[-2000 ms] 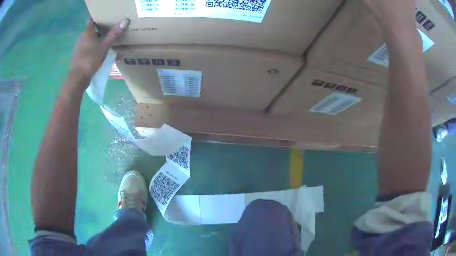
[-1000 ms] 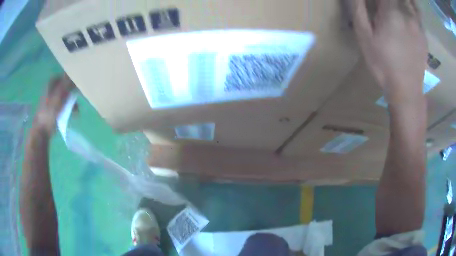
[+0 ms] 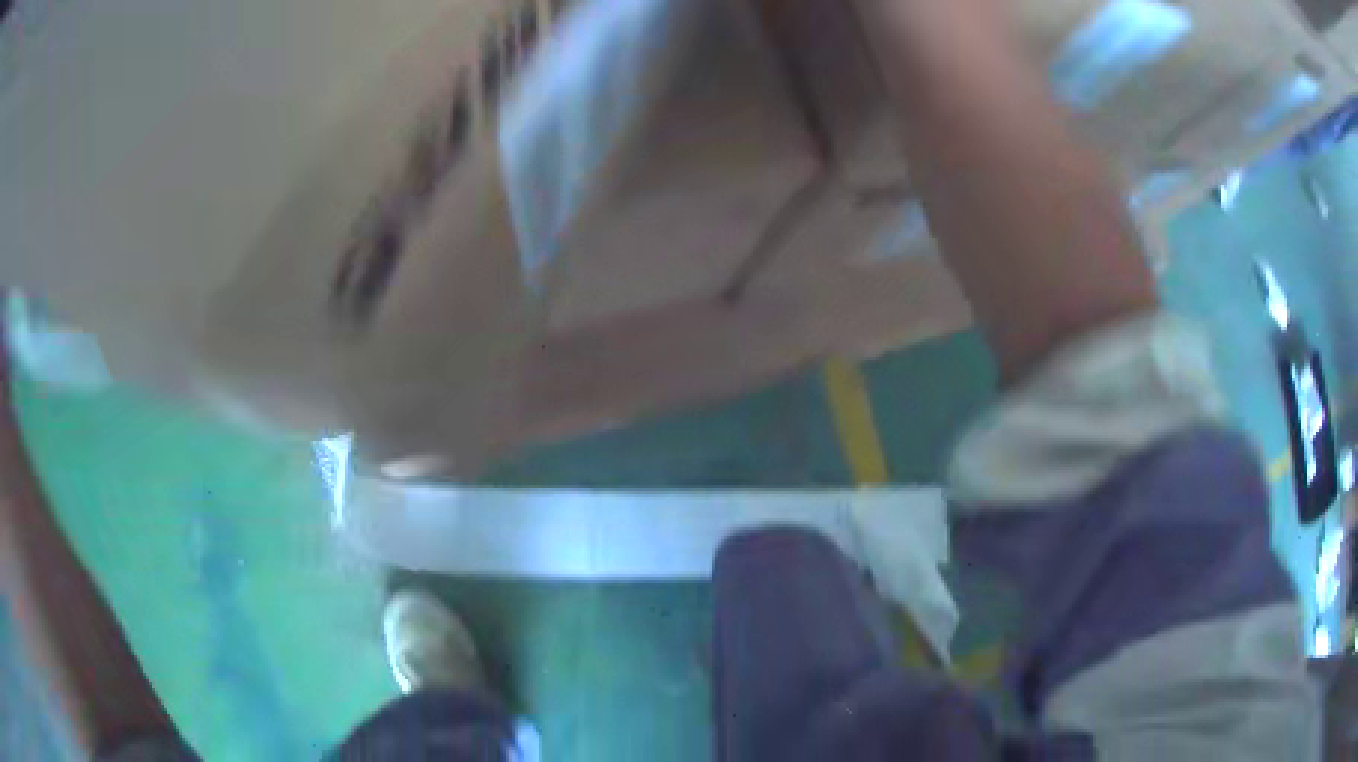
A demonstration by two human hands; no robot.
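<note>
A large brown carton (image 3: 194, 164), tilted and blurred by motion, fills the upper left, with a white label (image 3: 574, 127) and black symbols on its side. My left forearm shows at the left edge; the hand is cut off or hidden. My right forearm crosses the carton area at the upper middle; its hand is beyond the top edge. The label strip (image 3: 581, 533) lies across the floor below the cartons, blank side up. A pale piece of strip (image 3: 60, 354) shows at the carton's left corner.
More cartons (image 3: 1191, 90) with white labels stand at the upper right. A black object with a bright screen (image 3: 1308, 424) is on the green floor at the right. A yellow line (image 3: 855, 424) runs along the floor. My light shoe (image 3: 432, 640) is at the lower left.
The near carton has tilted and turned, its labelled face now slanting in the upper middle. My left arm has moved out to the left edge. My right forearm has moved left in the picture.
</note>
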